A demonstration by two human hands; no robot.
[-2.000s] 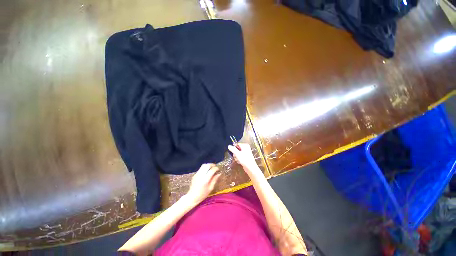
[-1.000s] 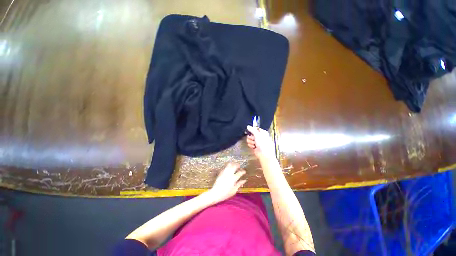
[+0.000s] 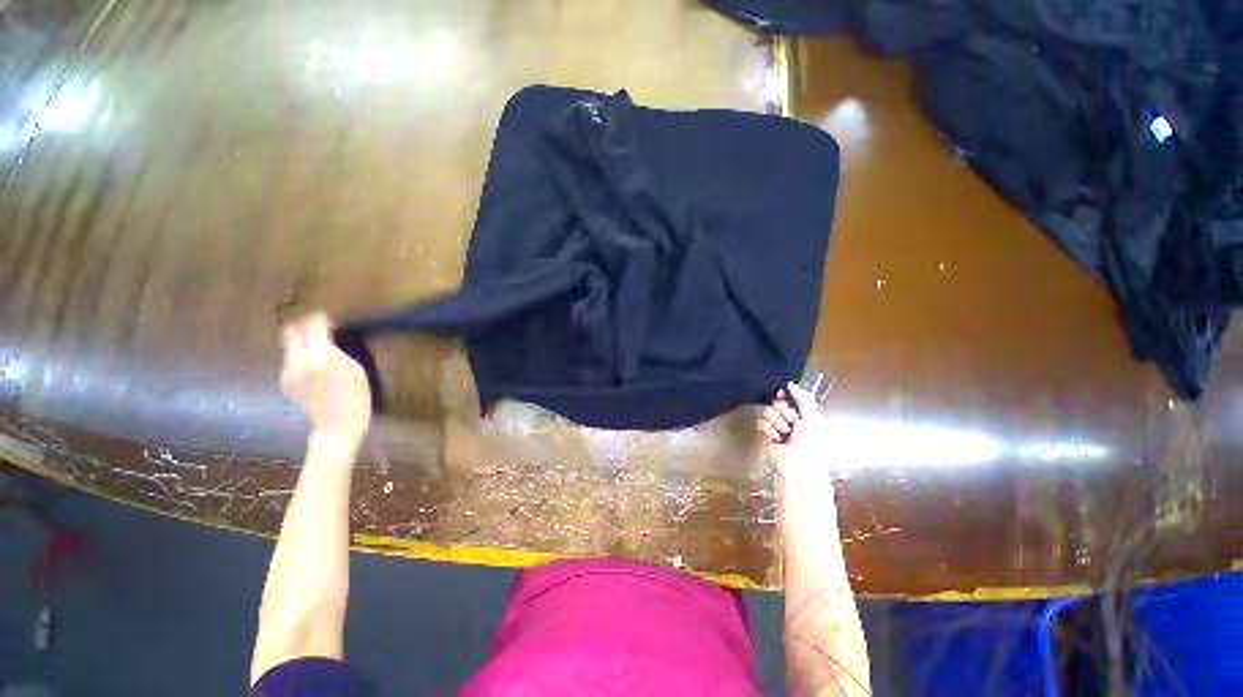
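A black shirt lies spread on the brown worktable, with folds bunched in its middle. Its sleeve is stretched out to the left and slightly blurred. My left hand is closed at the sleeve's end and holds it. My right hand is at the lower right corner of the shirt, with thread snips in it, their metal tips sticking out past the fingers. Whether the right fingers also pinch the hem is hard to tell.
A large black garment pile with a small white label lies at the upper right. The glossy worktable has a yellow-marked front edge with pale thread bits along it. A blue plastic bin stands on the floor at the lower right.
My left hand has moved from the table's front edge out to the left and taken hold of the sleeve, swinging its end up and leftward. My right hand stays near the shirt's lower right corner.
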